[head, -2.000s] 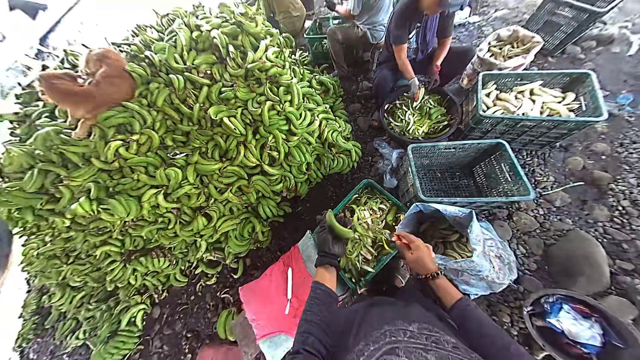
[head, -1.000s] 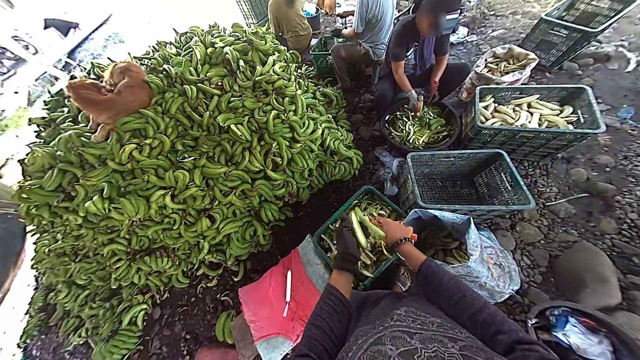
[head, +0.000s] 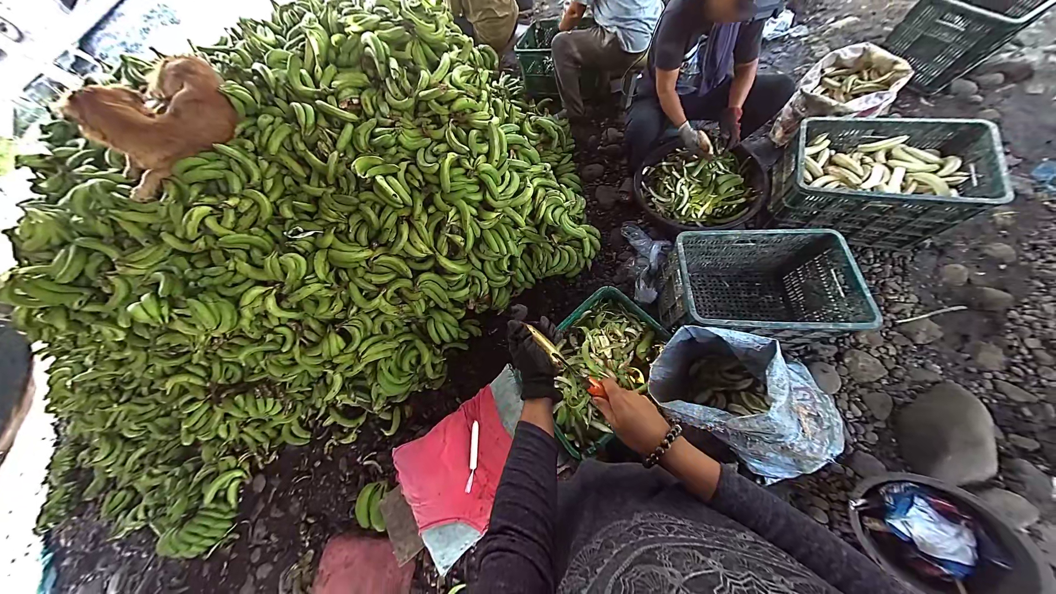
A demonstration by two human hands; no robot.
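My left hand (head: 535, 363), in a dark glove, is closed around a green banana or plantain (head: 546, 345) with a yellowish side facing up. Bare but for a beaded bracelet at the wrist, my right hand (head: 634, 419) grips an orange-handled knife (head: 596, 387), whose blade is hard to make out near the fruit. Both hands are over a green plastic crate (head: 609, 297) full of green peels (head: 606, 338). Against its right side stands an open plastic sack (head: 804, 412) with peeled-looking pieces or peels inside; which, I cannot tell. A white-handled knife (head: 473, 450) lies on a red cloth (head: 437, 462) at left.
A large heap of green bananas (head: 330, 247) fills the left, with a brown dog (head: 165, 124) on it. Ahead, a co-worker (head: 701, 82) sits at a tub of peels (head: 701, 186). Crates (head: 907, 219), (head: 771, 322) and a sack (head: 858, 78) stand right, near a large stone (head: 947, 433).
One second ago both hands were close together over the crate, at a green fruit; now my left hand is at the crate's left edge and my right hand is lower, nearer me.
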